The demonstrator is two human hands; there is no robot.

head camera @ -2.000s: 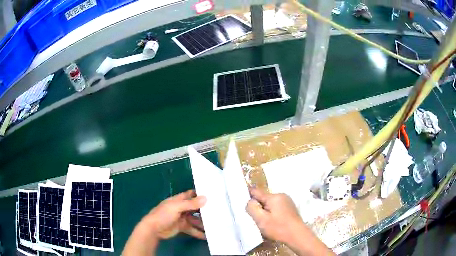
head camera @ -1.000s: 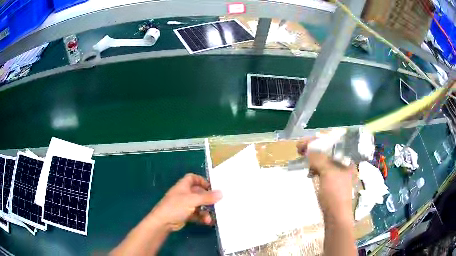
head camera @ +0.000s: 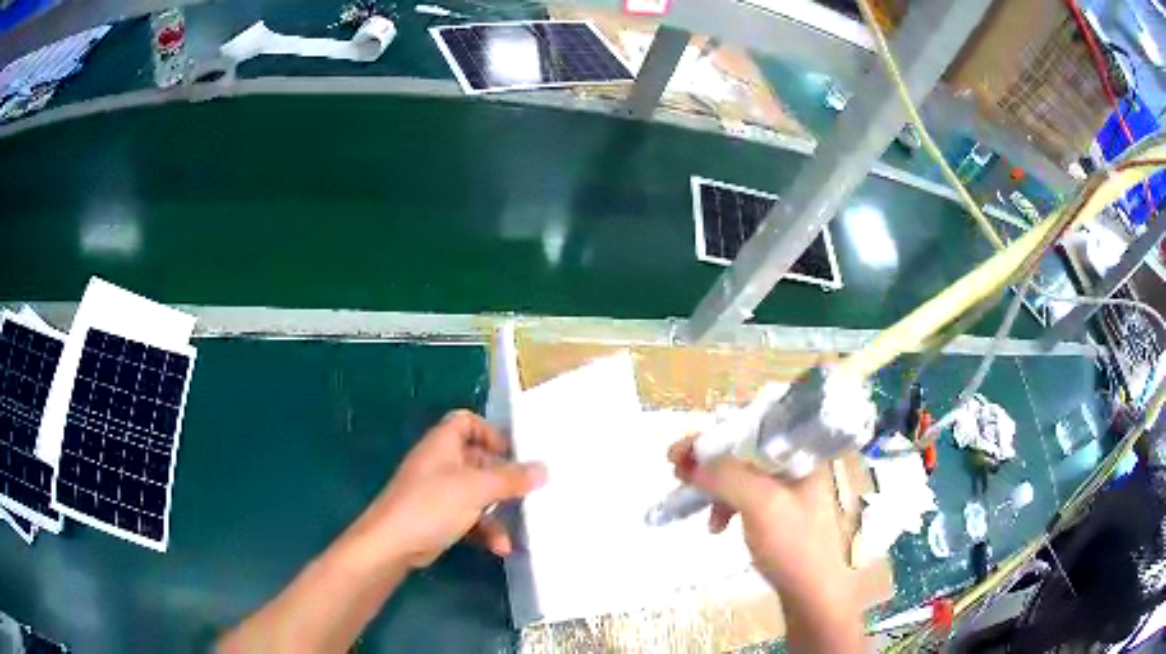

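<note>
My left hand (head camera: 467,492) grips the left edge of a white sheet or panel back (head camera: 588,511), with the thumb on its top face and the fingers at the edge. A narrow upright white strip shows along that left edge. My right hand (head camera: 754,498) is closed around a silvery, foil-wrapped glue gun (head camera: 812,422). Its nozzle points left and down, over the white surface. Whether the nozzle touches the surface cannot be told. A yellow hose (head camera: 959,300) runs from the gun up to the right.
Tan cardboard mat (head camera: 691,377) lies under the work. Overlapping solar panels (head camera: 122,428) lie at left. One panel (head camera: 735,228) is on the green belt behind a metal upright (head camera: 799,205), another (head camera: 531,58) on the far bench. Orange-handled tool (head camera: 927,438) and crumpled cloth (head camera: 982,428) are at right.
The V-shaped white pieces now lie mostly flat. My right hand took hold of the glue gun and moved it left over the white surface. The belt panel shows farther right; the view has shifted.
</note>
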